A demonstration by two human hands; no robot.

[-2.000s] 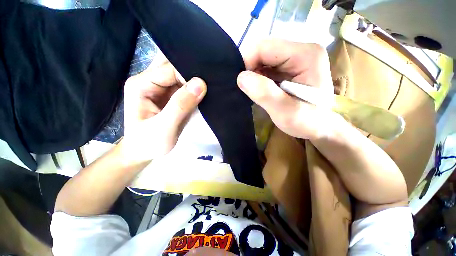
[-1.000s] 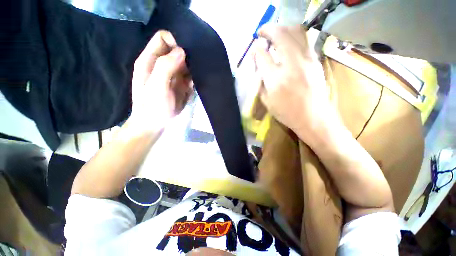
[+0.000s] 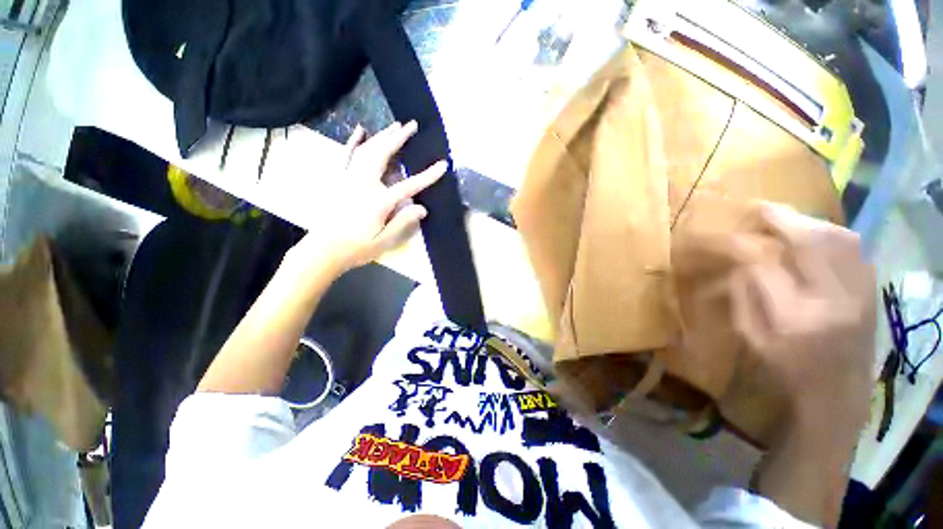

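The black band (image 3: 429,155) runs down from the black garment body (image 3: 279,67) at upper left to my shirt front. My left hand (image 3: 377,201) is at the band's left edge, fingers spread and partly over it, not visibly gripping. My right hand (image 3: 801,284) is motion-blurred over the tan garment (image 3: 620,207) at right; whether it holds anything cannot be told. The white-handled pick is not visible. Part of the blue-handled tool (image 3: 525,5) shows at the top edge.
A slotted white template (image 3: 739,72) with yellow edges lies on the tan garment. A shiny plate (image 3: 470,36) is behind the band. A dark tool and dark threads (image 3: 905,331) lie at far right. A white ring (image 3: 329,377) is below my left forearm.
My right hand has left the band and moved right and down. My left fingers have opened. The tan garment is spread further left, and the view has shifted.
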